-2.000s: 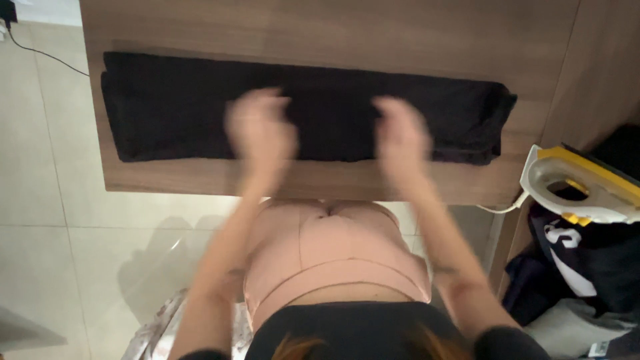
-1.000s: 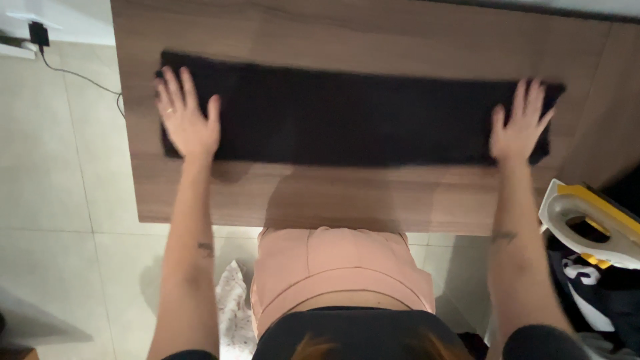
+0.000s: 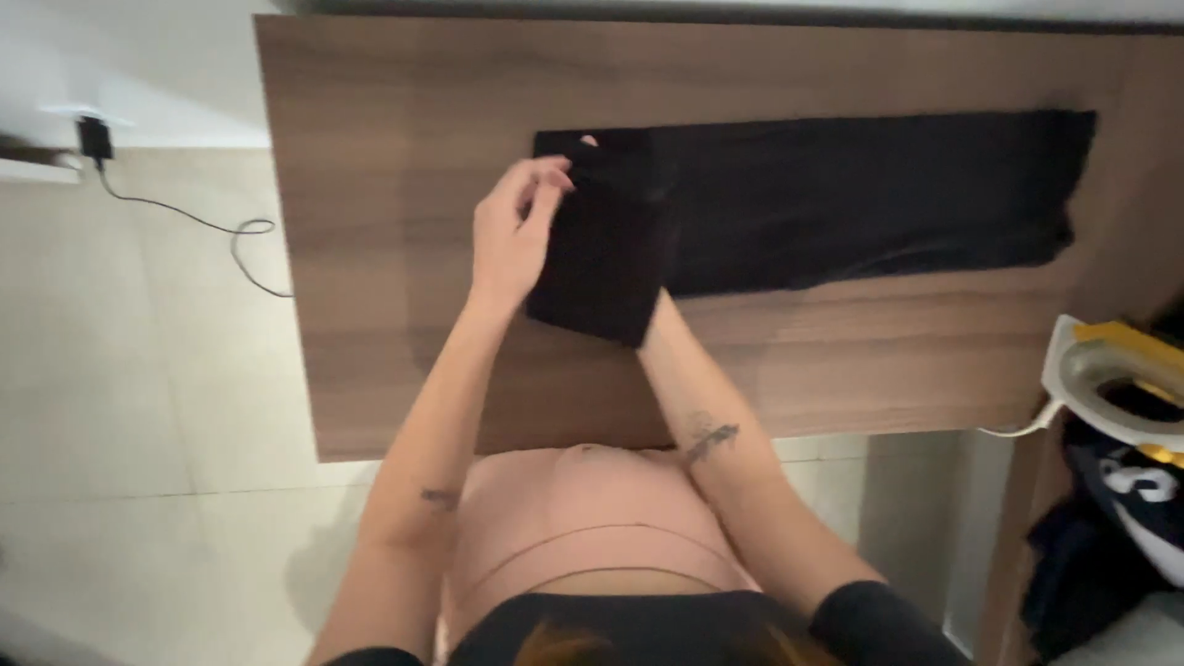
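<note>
A long folded black cloth garment [image 3: 860, 199] lies across the wooden table, its left end turned up and folded over toward the right. My left hand [image 3: 520, 217] is at the garment's left edge, thumb and fingers brought together near the upper corner; whether cloth is pinched between them is not plain. My right hand is under the turned-up flap, mostly hidden by the cloth. Only a fingertip [image 3: 589, 141] shows at the flap's upper edge, and my forearm comes out below it.
The brown wooden tabletop [image 3: 388, 370] reaches to the wall. On the right, a white and yellow clothes iron [image 3: 1073, 370] stands above a pile of dark clothes [image 3: 1091, 546]. A black plug [image 3: 93, 139] with a thin cable is at the wall on the left.
My hands, which lay flat near the garment's two ends, are now both at its left end. My right hand has moved left across it. The left end has been folded over.
</note>
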